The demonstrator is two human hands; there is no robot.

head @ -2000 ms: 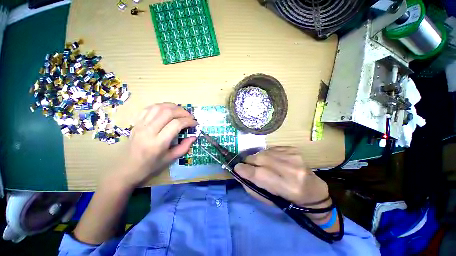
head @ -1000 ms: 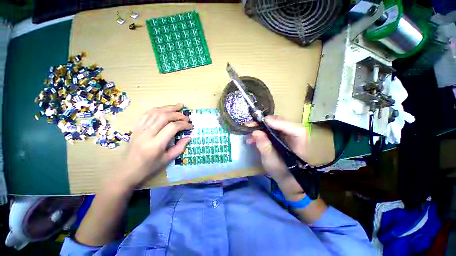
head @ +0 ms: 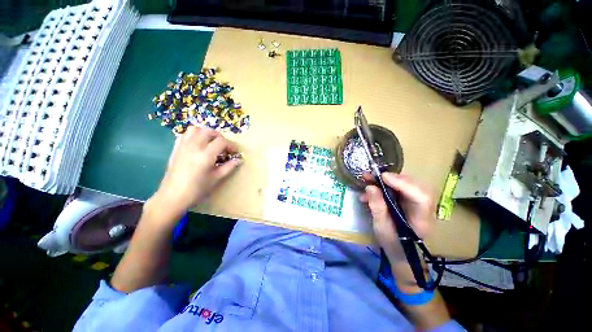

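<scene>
My right hand (head: 406,207) holds the black soldering iron (head: 383,178), its metal tip pointing away from me above the tip cleaner pot (head: 355,155), which has silvery shavings inside. My left hand (head: 198,165) is left of the worked green panel (head: 318,198), below the loose pile of small components (head: 195,104). Its thumb and fingertips close around small components (head: 226,158); how many is unclear. The worked panel lies on a white sheet (head: 279,219) and has black parts along its left side. Glare washes out its middle.
A spare green panel (head: 315,76) lies farther away, with a few loose parts (head: 272,54) beside it. White moulded trays (head: 55,91) are stacked at left. A black fan (head: 457,52), a solder feeder (head: 496,168) with reel (head: 571,107) and a yellow-green strip (head: 448,196) are at right.
My left hand has left the worked panel and moved left to small parts near the pile. My right hand moved the iron from the panel to above the pot. The view has shifted left.
</scene>
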